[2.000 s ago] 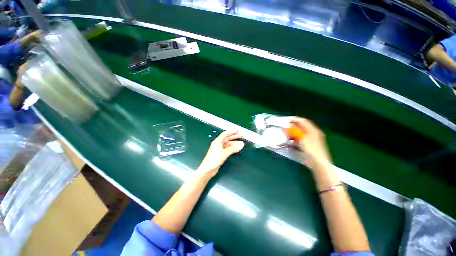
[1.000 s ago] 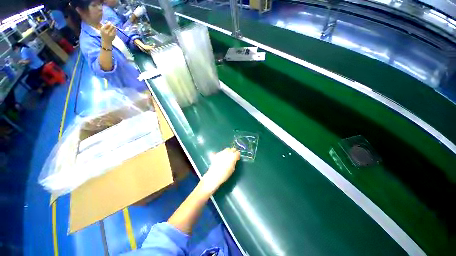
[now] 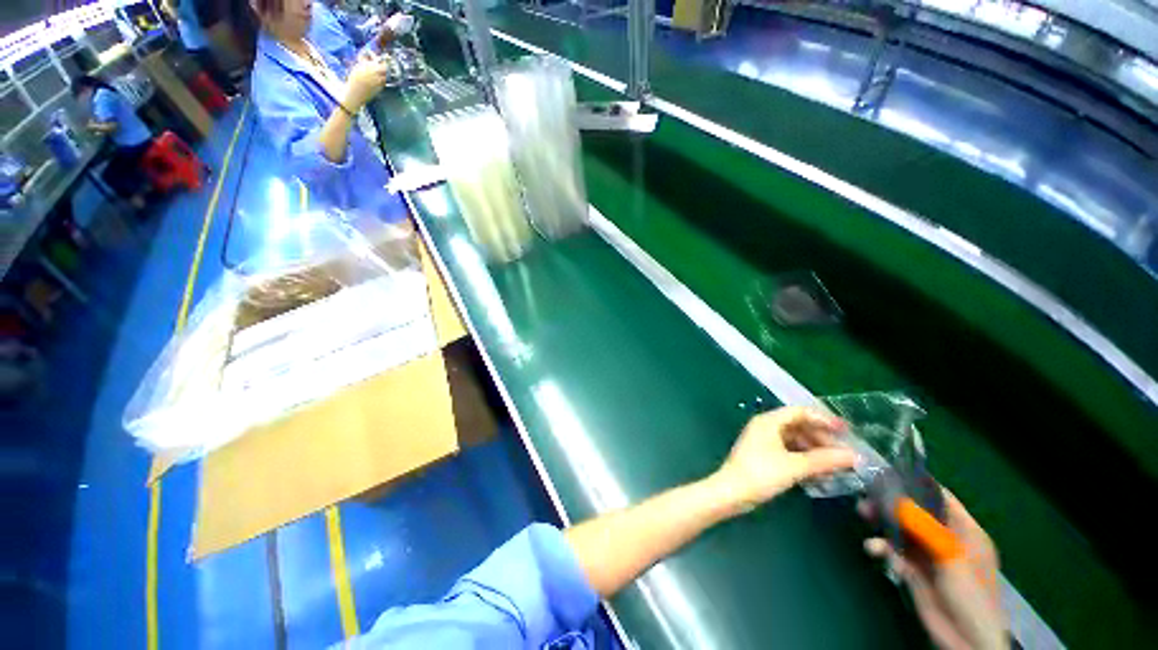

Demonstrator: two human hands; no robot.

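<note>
My left hand (image 3: pixel 785 460) is at the near belt rail with its fingers on the edge of a clear blister shell (image 3: pixel 876 409). My right hand (image 3: pixel 955 571) is to the right, blurred, with an orange-handled tool (image 3: pixel 930 530) in it and a dark round device (image 3: pixel 912 489) at its fingers, against the shell. The tool's working end is hidden. Another clear shell with a dark disc (image 3: pixel 796 305) lies on the green belt beyond my hands.
Tall nested stacks of blister shells (image 3: pixel 546 152) stand on the green surface at the upper left. An open carton (image 3: pixel 330 457) with plastic-wrapped contents is at left, below the surface. A co-worker (image 3: pixel 305 108) stands behind it. A white pack (image 3: pixel 616 118) lies on the belt.
My left hand has moved right, bringing the empty shell from the near surface to the rail. My right hand has come back into view with the tool. The disc-holding shell has shifted up-left in view.
</note>
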